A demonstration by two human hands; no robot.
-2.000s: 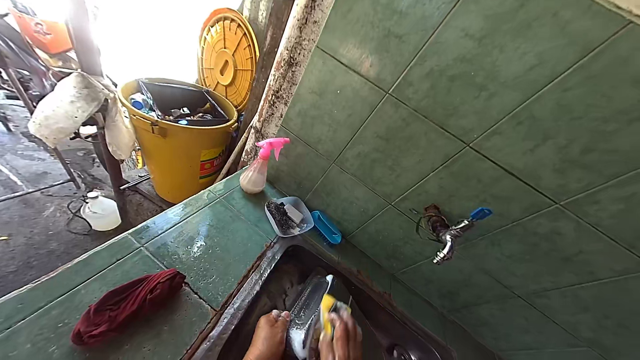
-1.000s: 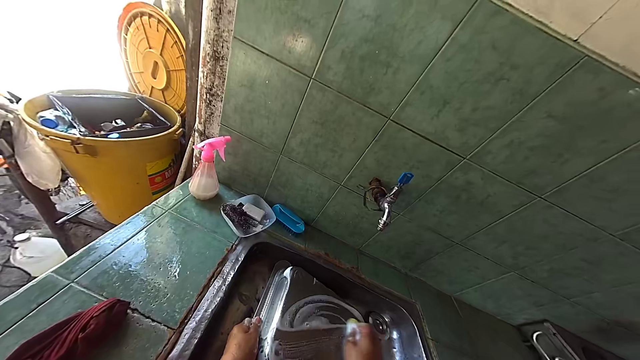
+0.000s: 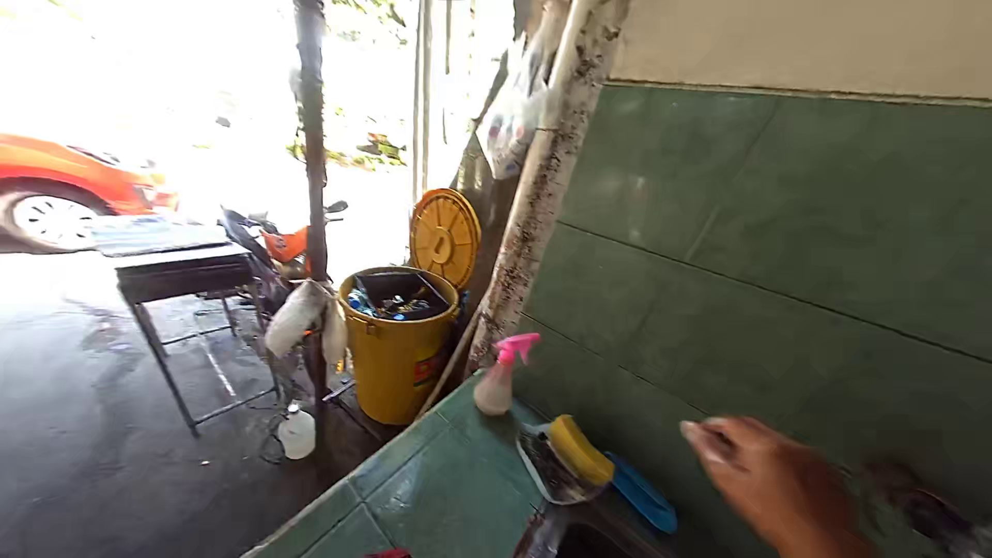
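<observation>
My right hand (image 3: 775,480) is raised in front of the green tiled wall, blurred, its fingers curled, with nothing visible in it. To its left a yellow sponge (image 3: 580,451) leans in a clear plastic dish (image 3: 535,465) that also holds a dark scouring pad. A blue plastic tray or brush (image 3: 643,492) lies beside the dish, against the wall. Behind them stands a spray bottle (image 3: 494,387) with a pink trigger head. Only a dark corner of the sink (image 3: 593,542) shows at the bottom edge. My left hand is out of view.
The blurred faucet (image 3: 930,519) juts from the wall at lower right. A red cloth (image 3: 387,553) just shows on the tiled counter (image 3: 442,488). Beyond the counter are a yellow bin (image 3: 399,364) full of refuse, its lid (image 3: 446,236), a white jug (image 3: 297,432), a post and a table.
The yellow sponge, in my hand over the sink two seconds ago, now rests in the dish. My right hand has risen from the sink. The view has swung up and left.
</observation>
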